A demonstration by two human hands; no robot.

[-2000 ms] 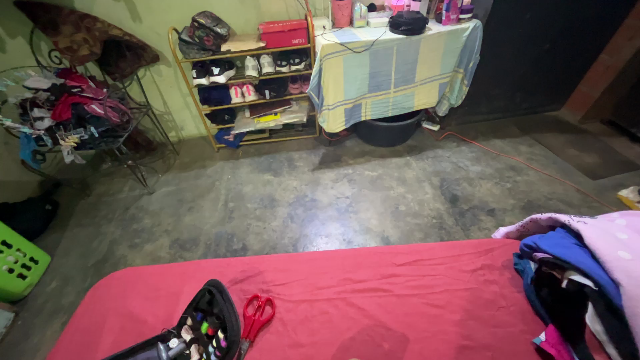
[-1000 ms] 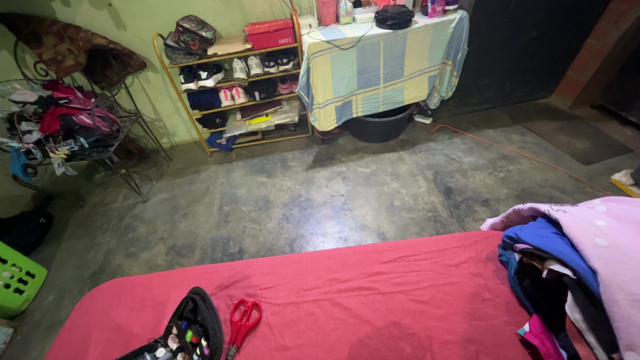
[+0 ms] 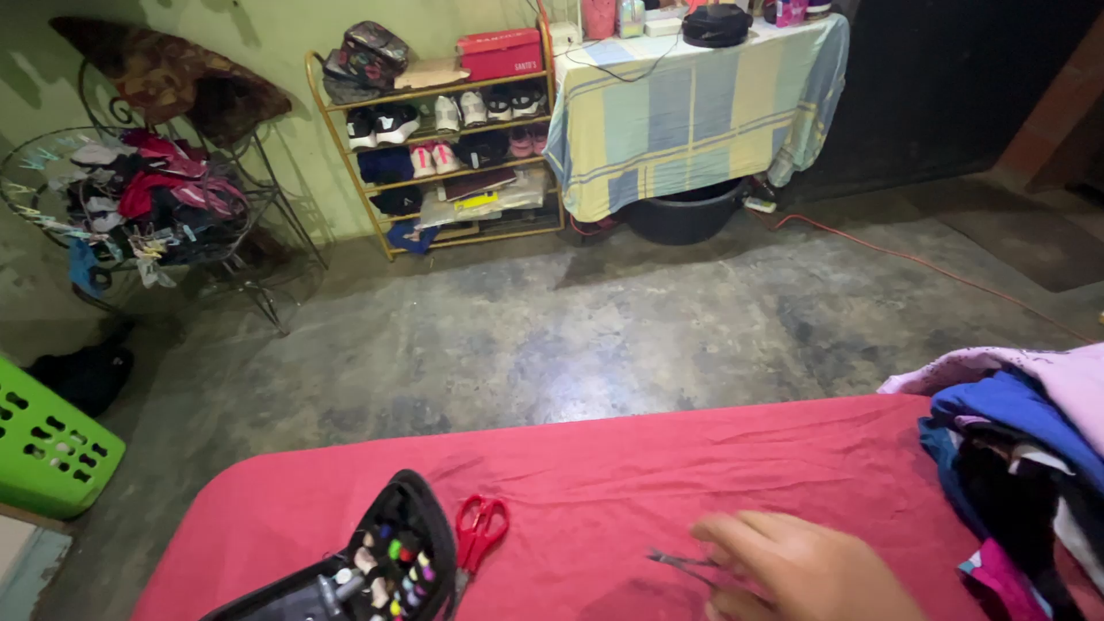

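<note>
My right hand point(image 3: 789, 565) has come in at the bottom right, blurred, with its fingers around a small pair of metal scissors or tweezers point(image 3: 686, 562); which of the two I cannot tell. The tool points left above the red bedsheet point(image 3: 604, 483). To the left of it lie red-handled scissors point(image 3: 479, 530), touching or close to an unfolded black sewing kit case point(image 3: 414, 509). Colourful spools or pins point(image 3: 405, 561) sit inside the case. My left hand is out of view.
A heap of clothes point(image 3: 1009, 466) lies at the right. Beyond the bed edge are the concrete floor point(image 3: 483, 345), a shoe rack point(image 3: 466, 155), a cloth-covered table point(image 3: 690, 112), a black tub point(image 3: 686, 216), a green basket point(image 3: 60, 448) and a wire chair with clothes point(image 3: 155, 198).
My right hand, holding a small metal tool, has come into view at the bottom right. Neither earlier frame shows a hand. The case and red scissors remain on the sheet.
</note>
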